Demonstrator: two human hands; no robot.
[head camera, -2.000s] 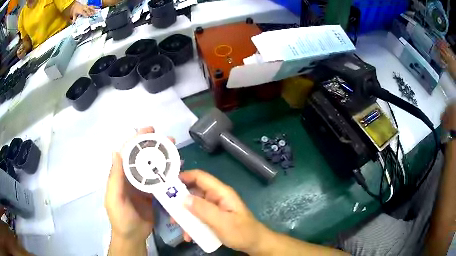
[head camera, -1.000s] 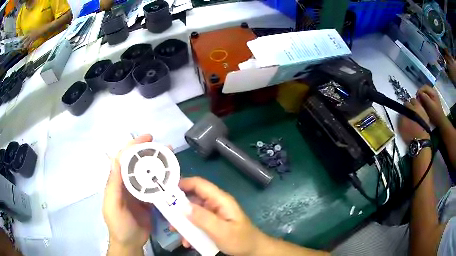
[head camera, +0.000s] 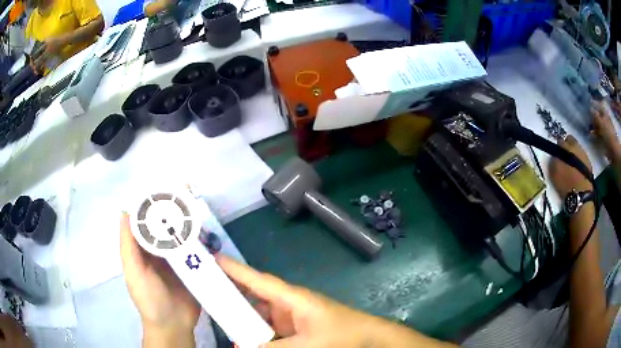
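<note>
A white handheld fan with a round slotted head is held in front of me, head up and to the left, handle down to the right. My left hand is behind the head and its left side. My right hand holds the handle from the right; some of its fingers are hidden behind it. A pale blue retail box lies partly hidden under the fan. A dark grey handheld fan lies on the green mat, beside a loose pile of small dark parts.
Dark cups stand on white paper at the left. A red-brown box and an open white-blue carton are behind the mat. A black soldering station with cable is at the right. Another person's arm is at the right edge; someone in yellow is far left.
The white fan has moved left, and both hands with it. More of the pale blue box shows beside the fan. The other person's arm has come in at the right.
</note>
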